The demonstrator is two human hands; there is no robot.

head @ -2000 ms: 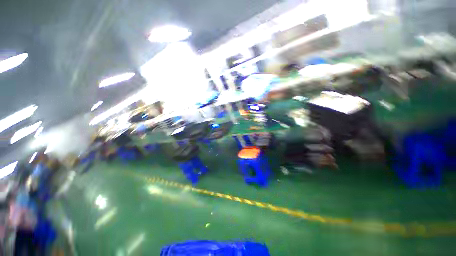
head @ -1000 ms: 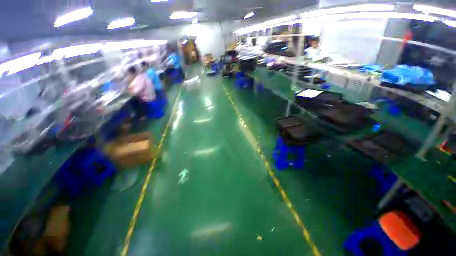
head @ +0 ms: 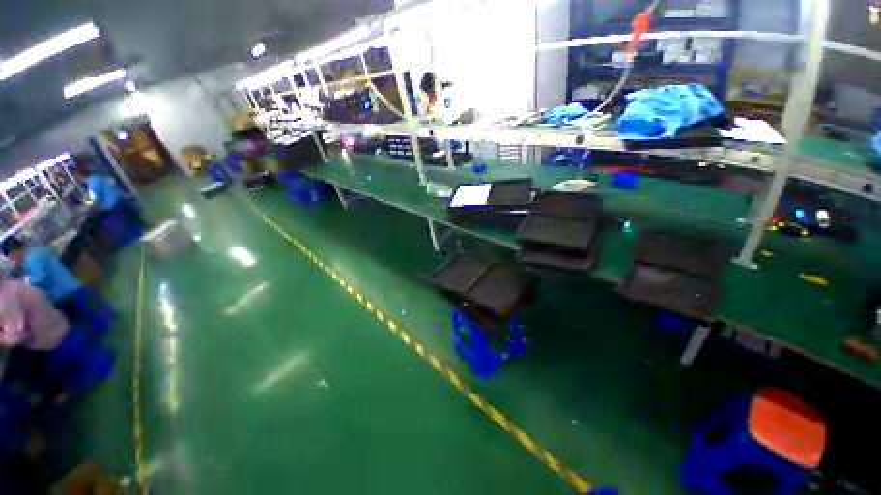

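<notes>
Neither of my hands is in view. A small blue edge (head: 604, 491) shows at the bottom rim; I cannot tell what it belongs to. A blue stool with an orange pad (head: 787, 426) stands at the lower right, beside the bench. Another blue stool (head: 480, 344) stands near the middle, with dark trays (head: 483, 281) stacked on its seat. A long green-topped workbench (head: 676, 205) runs along the right and bears more black trays (head: 560, 228) and a white sheet (head: 470, 196).
Yellow-black tape (head: 386, 322) runs along the green floor (head: 290, 406) beside the bench. People in pink (head: 31, 314) and blue sit at the left. A shelf above the bench holds a blue plastic bundle (head: 669, 109). Pale uprights (head: 784, 145) rise from the bench.
The view has turned towards the right-hand bench, so the aisle has shifted left. The blue seat at the bottom edge two seconds ago is out of view, unless the small blue edge is part of it.
</notes>
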